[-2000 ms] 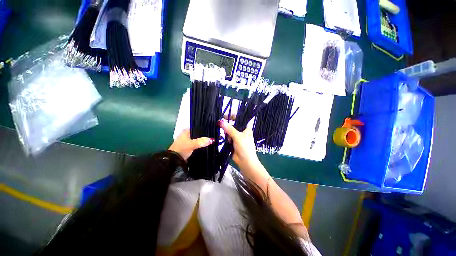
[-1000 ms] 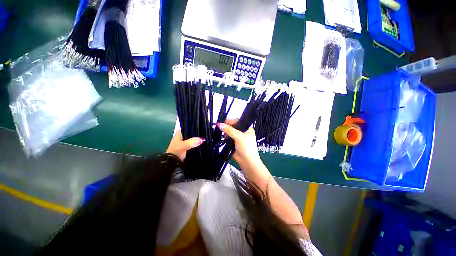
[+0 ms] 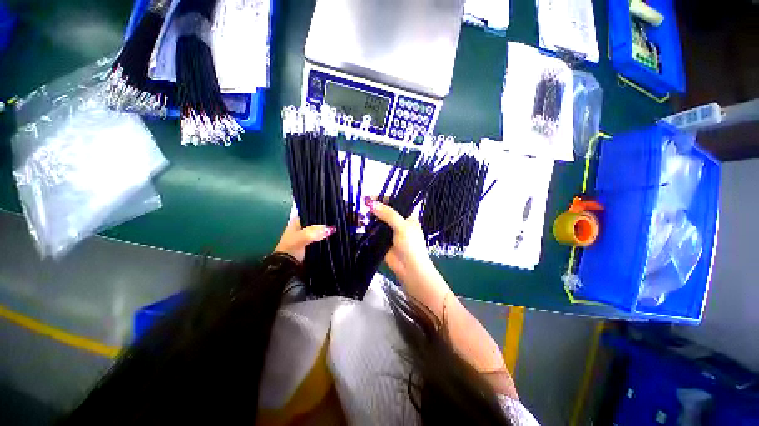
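Observation:
A bundle of black leads [image 3: 315, 183] with silvery-white ends is in my left hand [image 3: 301, 240], in front of the scale. A second, slanted group of black leads is in my right hand [image 3: 399, 237]. The two groups spread apart at the top in a V and meet near my body; a few leads stand between them. Another bundle of black leads [image 3: 454, 200] lies on a white sheet [image 3: 533, 179] just right of my right hand. The counting scale [image 3: 379, 50] stands behind; its pan is partly cut off by the picture's top edge.
Clear bags [image 3: 91, 175] lie at left beside a blue tray [image 3: 260, 108] of lead bundles and papers. At right are a tape roll [image 3: 576, 227], a blue bin [image 3: 620, 216] with clear bags, a sample bag [image 3: 548, 100] on paper, and a small blue tray [image 3: 676, 71].
The left bundle has moved left and tilted, away from the right group. The gap between them has widened, and the leads in my right hand form a thicker group.

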